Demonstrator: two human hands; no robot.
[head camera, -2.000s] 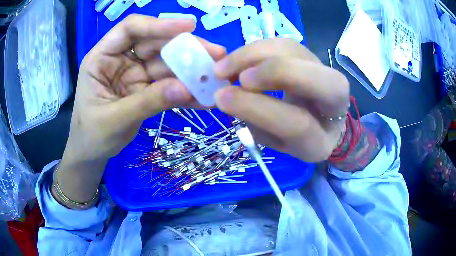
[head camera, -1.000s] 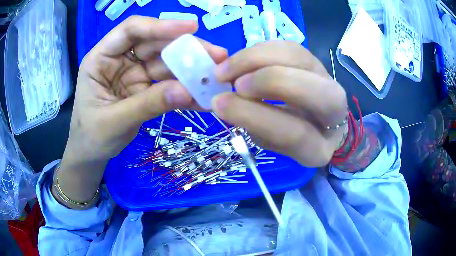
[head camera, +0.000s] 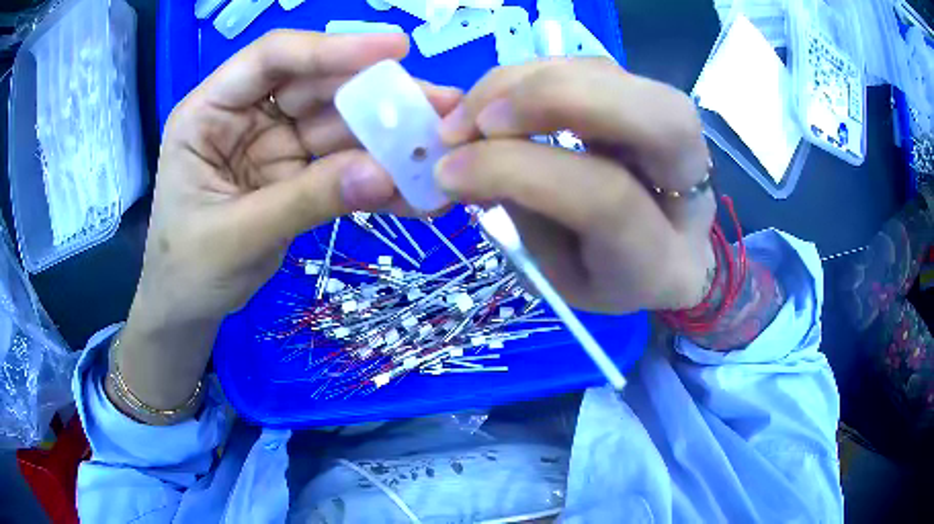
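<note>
A white plastic plate (head camera: 389, 118) with a small hole is held above the blue tray (head camera: 307, 409). My left hand (head camera: 256, 174) grips its left side between thumb and fingers. My right hand (head camera: 604, 174) pinches its right edge. A white wired stem (head camera: 563, 312) with a white collar hangs below my right fingers and slants down to the right. Its upper end and wires are hidden by my right hand. A pile of similar stems (head camera: 430, 317) with white blocks and fine red and dark wires lies at the tray's near end.
More white plates (head camera: 456, 33) lie at the tray's far end. A clear box of thin white pieces (head camera: 82, 143) stands left, with a clear bag (head camera: 31, 358) near it. A clear box with a white sheet (head camera: 750, 97) is right. Patterned fabric (head camera: 901, 307) shows far right.
My right hand has shifted its fingers and moved slightly up. The hanging stem has swung further right. The plate has risen slightly, still between both hands.
</note>
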